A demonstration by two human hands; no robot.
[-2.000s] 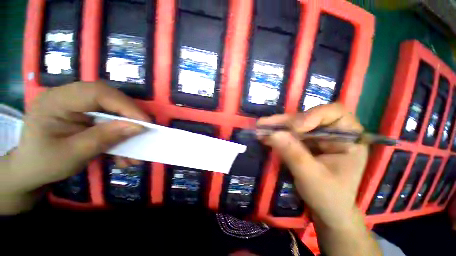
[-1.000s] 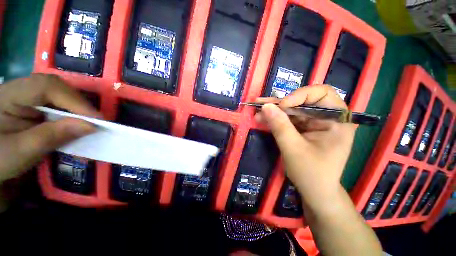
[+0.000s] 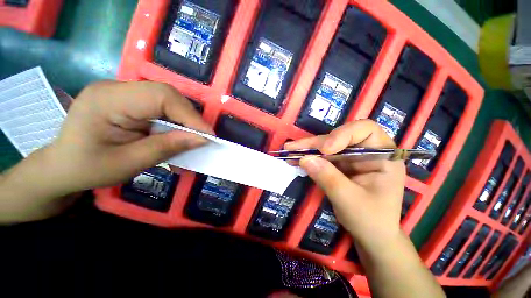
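Observation:
My left hand [image 3: 125, 137] holds a white sticker sheet [image 3: 233, 164] between thumb and fingers; no print shows on the side in view. My right hand [image 3: 355, 174] holds slim tweezers [image 3: 367, 152] with a tan band, their tips at the upper right edge of the sheet. I cannot tell if a label is at the tips. Below both hands lies a red-orange tray [image 3: 201, 92] with two rows of black phone bodies [image 3: 343, 64], each with a blue and silver circuit board patch. The hands and sheet hide parts of the lower row.
Printed label sheets [image 3: 32, 110] lie on the green bench at the left. A neighbouring tray [image 3: 495, 192] with phones is at the right, and a tray corner [image 3: 32, 14] shows at the top left. A yellow round object [image 3: 496, 52] is at the upper right.
The view has shifted, so the tray appears further right. The sheet and tweezers, apart one second ago, are now together, with the tips at the sheet's edge. The label sheets at left are in view again.

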